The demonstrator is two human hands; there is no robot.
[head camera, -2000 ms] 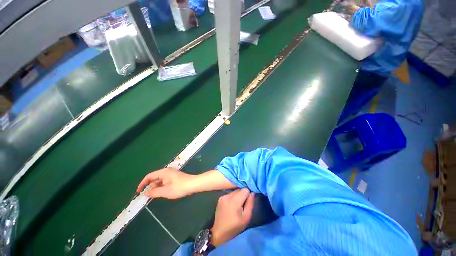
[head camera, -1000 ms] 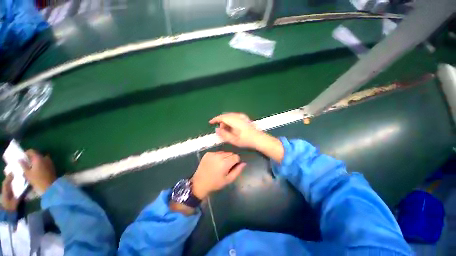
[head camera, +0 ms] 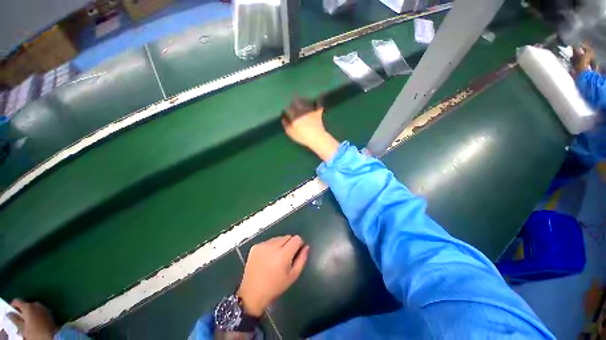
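Note:
My right hand [head camera: 305, 124] is stretched over the green conveyor belt [head camera: 219, 179], past the pale rail. Its fingers are curled and partly in shadow, and I see nothing held in it. Beyond it on the belt lie bagged white items, one [head camera: 359, 70] nearest the hand and another [head camera: 391, 57] to its right, neither touched. My left hand [head camera: 272, 269], with a wristwatch on the wrist, is over the dark green bench with loosely curled fingers; whether it is fully closed cannot be told, and nothing shows in it.
The conveyor edge rail [head camera: 226, 244] runs between bench and belt. A grey metal post [head camera: 432, 73] slants up from it. A neighbour's hand [head camera: 34, 321] holds white paper at the lower left. A long white bundle [head camera: 555, 89] lies by another person at right. A blue bin [head camera: 546, 246] is on the floor.
My right hand has moved from the rail out over the belt. My left hand has stayed over the bench. The view has shifted, and bagged items show closer to my right hand.

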